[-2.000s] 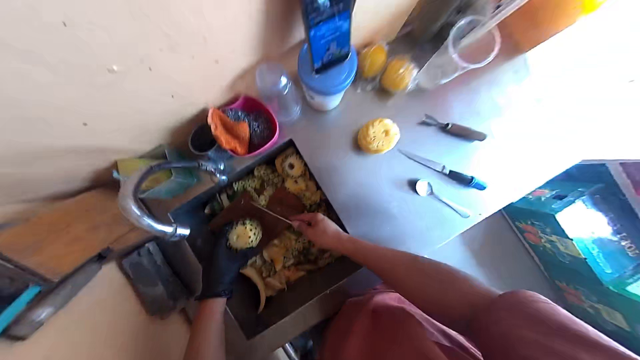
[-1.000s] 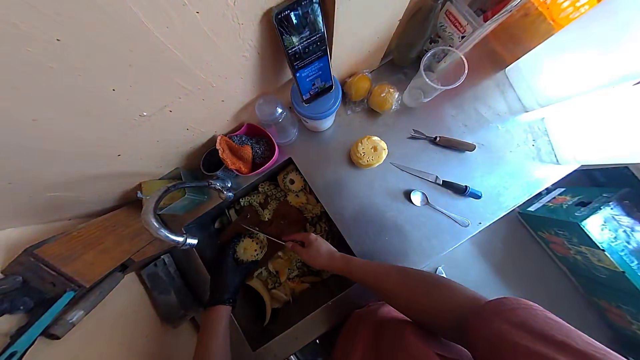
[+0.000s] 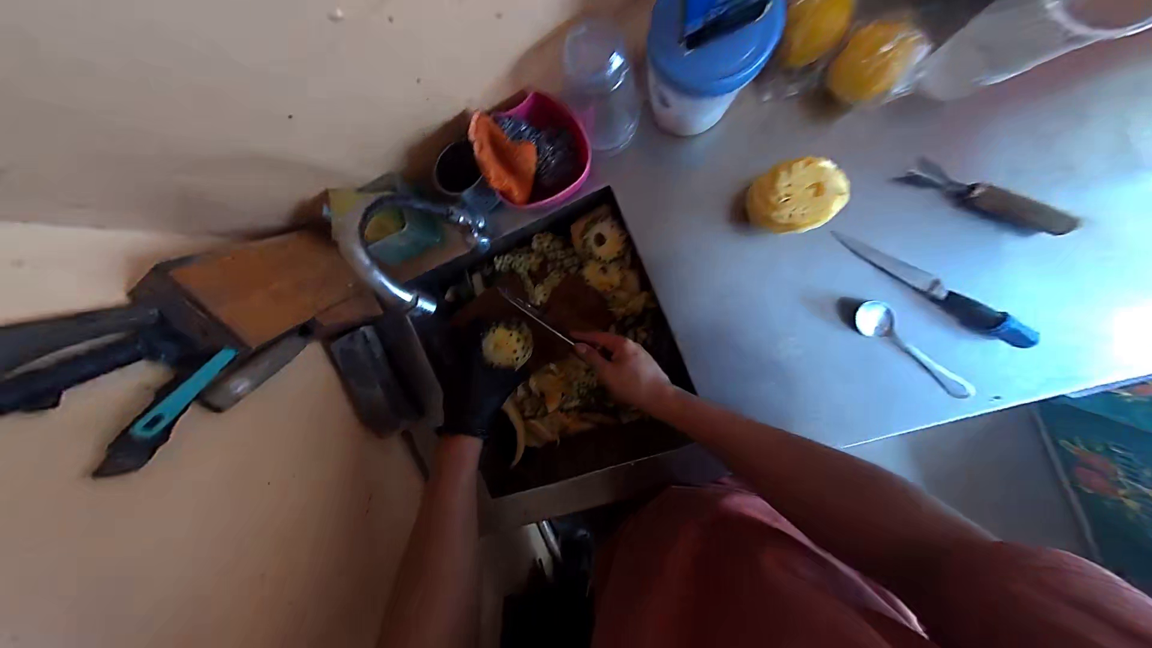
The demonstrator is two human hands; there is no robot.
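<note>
My left hand [image 3: 474, 382], in a black glove, holds a partly peeled pineapple [image 3: 507, 346] with dark eyes over the sink [image 3: 585, 472]. My bare right hand [image 3: 621, 364] grips a thin knife [image 3: 538, 317], its blade pointing up and left above the fruit; its handle is mostly hidden in my fingers. Pineapple peelings [image 3: 562, 391] lie in the sink below both hands. On the steel counter sit a peeled yellow pineapple piece [image 3: 798, 194], a knife with a dark handle [image 3: 936, 290], a metal spoon [image 3: 913, 349] and a wooden-handled tool with a forked metal end [image 3: 988, 197].
A curved faucet [image 3: 373, 261] reaches over the sink's left side. Behind it stand a pink container [image 3: 580, 166] with an orange cloth, a clear plastic bottle [image 3: 601, 85], a blue-lidded tub [image 3: 711, 67] and wrapped yellow fruit [image 3: 877, 63]. Wooden boards [image 3: 270, 288] lie at left.
The knife in my right hand has shifted relative to the pineapple; its blade now lies above the fruit. My left hand still holds the fruit. The view has moved.
</note>
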